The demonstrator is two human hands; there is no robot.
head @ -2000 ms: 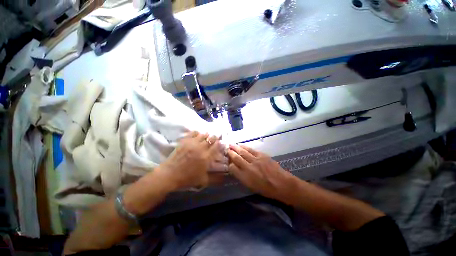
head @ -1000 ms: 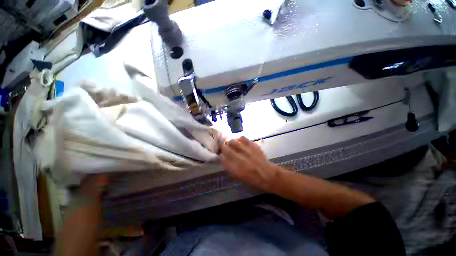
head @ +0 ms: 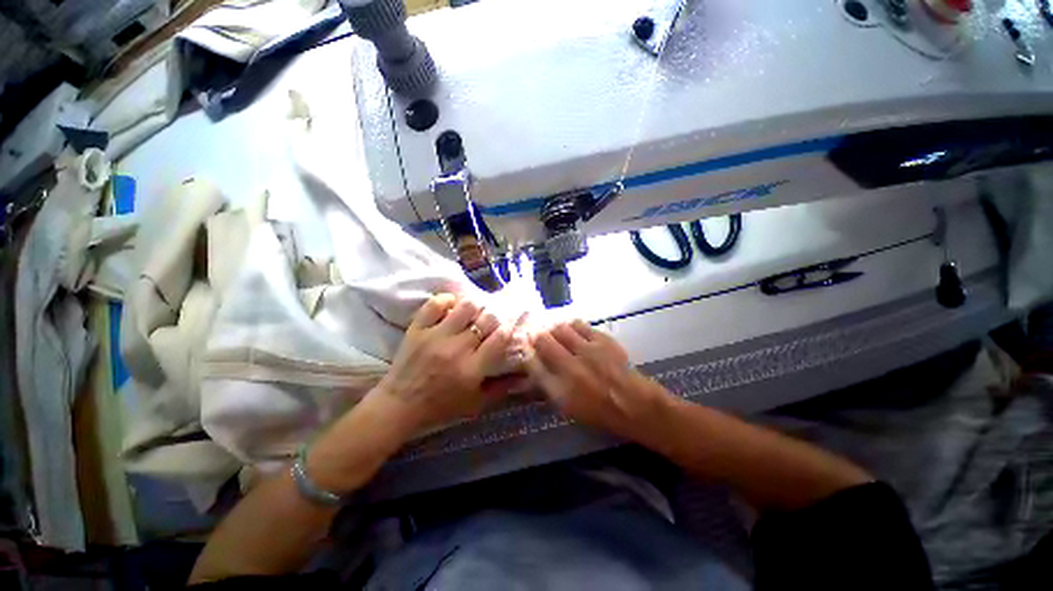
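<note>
The cream garment [head: 289,329] lies bunched on the machine table, left of and in front of the needle area [head: 508,277]. My left hand [head: 445,352] holds its edge just in front of the presser foot, with a bracelet on the wrist. My right hand [head: 583,369] is close beside it and pinches the same edge with bent fingers. Both sets of fingertips nearly meet. Bright glare hides the cloth between them and the exact stitching spot. The white sewing machine head [head: 531,127] with its blue stripe stands above.
Dark-handled scissors [head: 689,240] and black thread snips [head: 812,277] lie right of the needle under the arm. Long cream pieces [head: 52,369] hang at the far left. More cloth [head: 248,58] lies at the back left. The table's grey ruler-marked edge [head: 751,372] runs in front.
My left hand was blurred at the lower left a second ago; it is now back beside my right hand at the needle. The garment has been shifted and lies bunched differently on the left.
</note>
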